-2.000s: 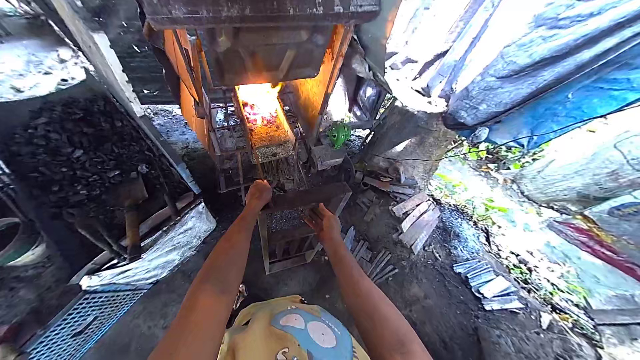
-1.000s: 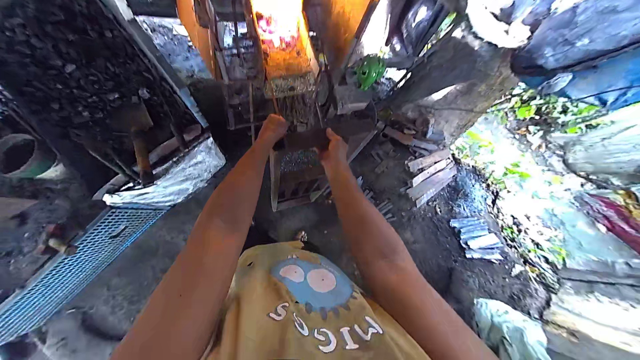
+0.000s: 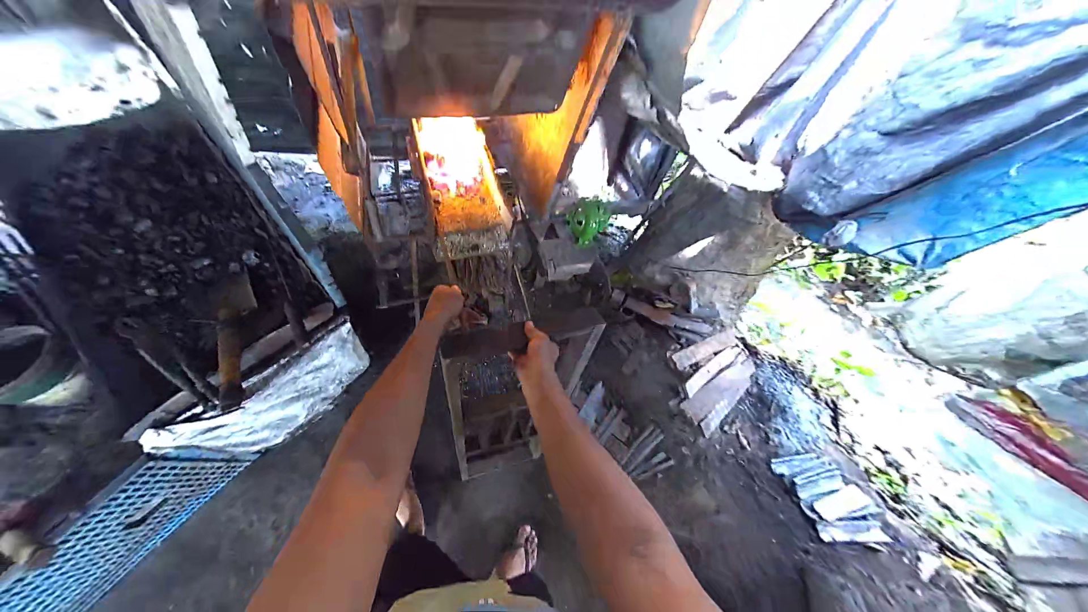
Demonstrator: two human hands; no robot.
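My left hand [image 3: 445,306] is closed in a fist at the near end of the forge, apparently round a thin rod whose length is hard to make out. A dark flat bar [image 3: 483,340] lies across the top of a wooden stand [image 3: 457,408], and my right hand [image 3: 535,350] rests at its right end, fingers curled; whether it grips the bar is unclear. Just beyond both hands, the forge trough [image 3: 473,242] holds glowing coals [image 3: 452,174] with a bright flame.
A charcoal bin [image 3: 144,212] with a hammer [image 3: 229,357] stands at left, above a blue metal mesh [image 3: 144,518]. A green object [image 3: 588,221] sits right of the forge. Wood pieces [image 3: 714,378] and metal strips [image 3: 829,497] lie on the ground at right.
The view has tilted and shifted between frames. Both hands stay near the stand and the forge's near end; no release or new grasp is plain.
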